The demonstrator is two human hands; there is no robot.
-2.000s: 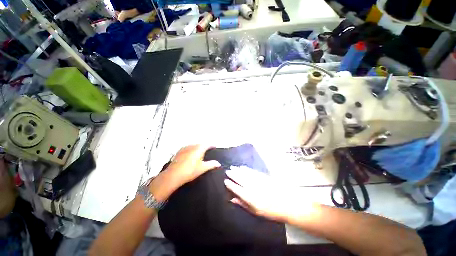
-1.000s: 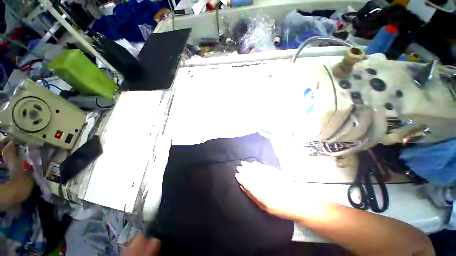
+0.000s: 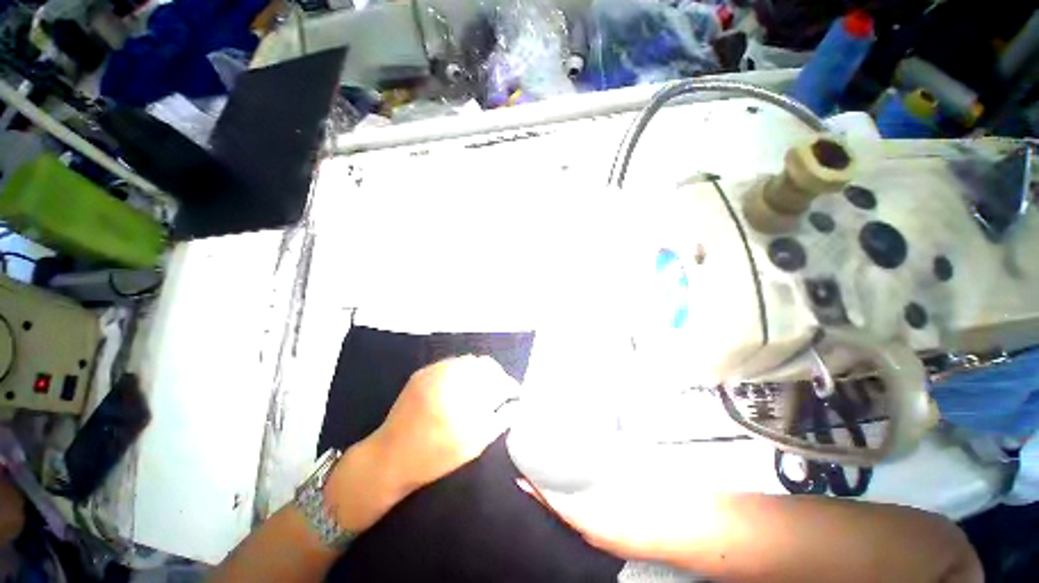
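The dark garment panel (image 3: 456,524) lies on the white table in front of me, its top edge flat and its lower part running out of the bottom of the picture. My left hand (image 3: 450,416), with a metal watch on the wrist, rests on the panel with bent fingers; its fingertips are hidden. My right hand (image 3: 592,512) comes in from the right, over the panel's right side; its fingers are hidden behind the bright white lamp head (image 3: 581,421). The sewing machine head (image 3: 729,273) stands to the right; needle and presser foot cannot be made out.
Black-handled shears (image 3: 849,461) lie under the machine arm, partly hidden. A light blue bundle (image 3: 991,399) hangs at the right. A silvery gooseneck (image 3: 661,103) arches behind. A dark phone-like slab (image 3: 106,435), green box (image 3: 80,211) and black board (image 3: 268,137) are on the left.
My left hand has come back from the lower left edge onto the panel. The view has shifted closer to the machine, and the lamp head now covers my right fingers.
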